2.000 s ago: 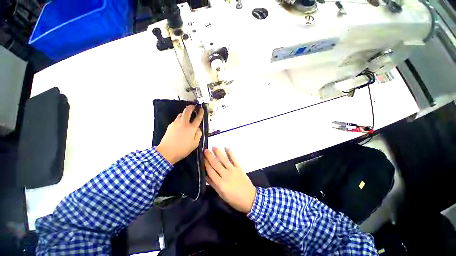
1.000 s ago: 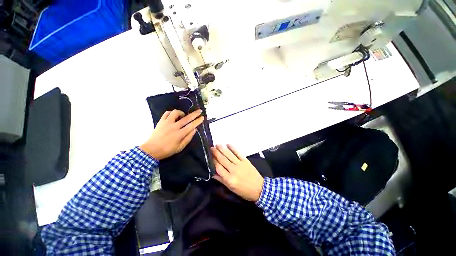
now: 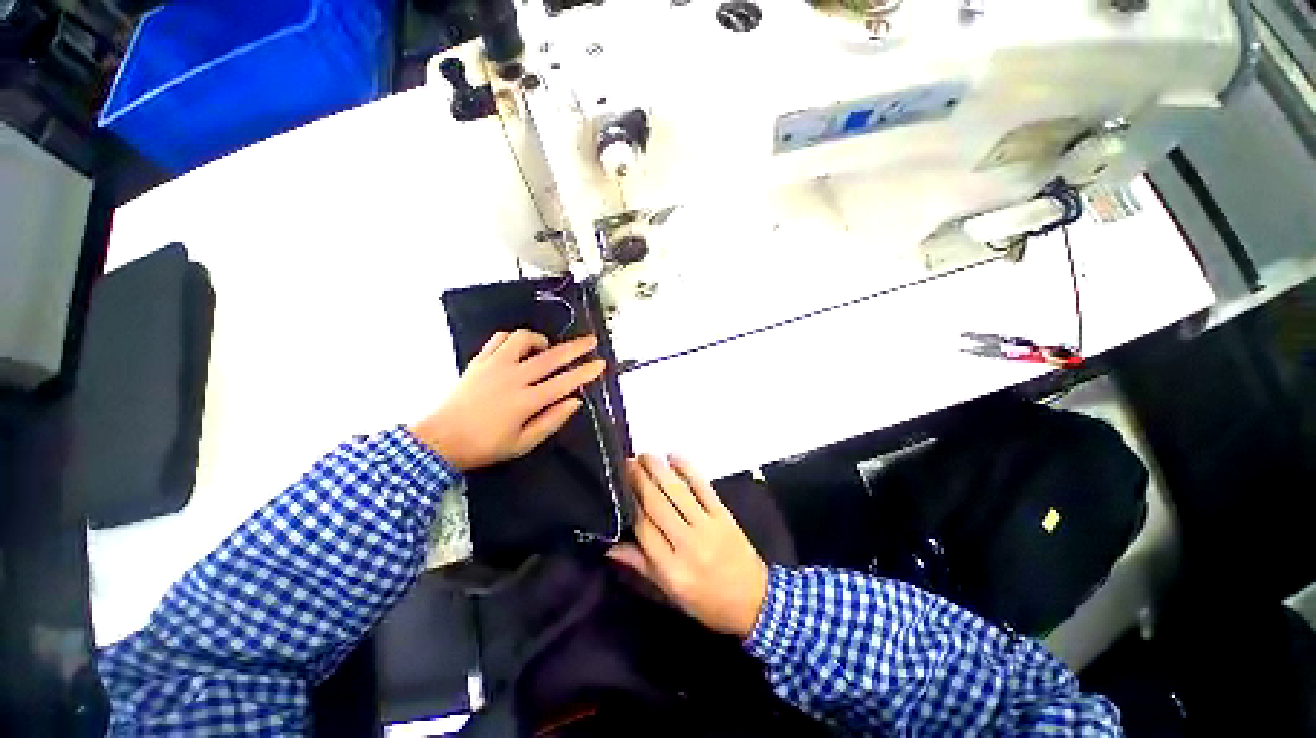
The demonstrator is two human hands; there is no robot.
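A black fabric workpiece lies on the white table below the sewing machine head, with its top edge near the presser foot. A thin pale line runs down its right side and curls at the lower end. My left hand lies flat on the fabric, fingers slightly spread and pointing to its right edge. My right hand is at the lower right edge, thumb and fingers on the fabric edge. A thin black strip runs from the right across the table to the workpiece.
Red-handled snips lie at the right of the table. A stack of dark pads lies at the left edge. A blue crate stands behind. A black pile with a yellow mark is at the lower right, off the table.
From two seconds ago, my left hand has moved down, away from the needle, baring the fabric's top. My right hand is lower and slightly right. The camera view has shifted between frames.
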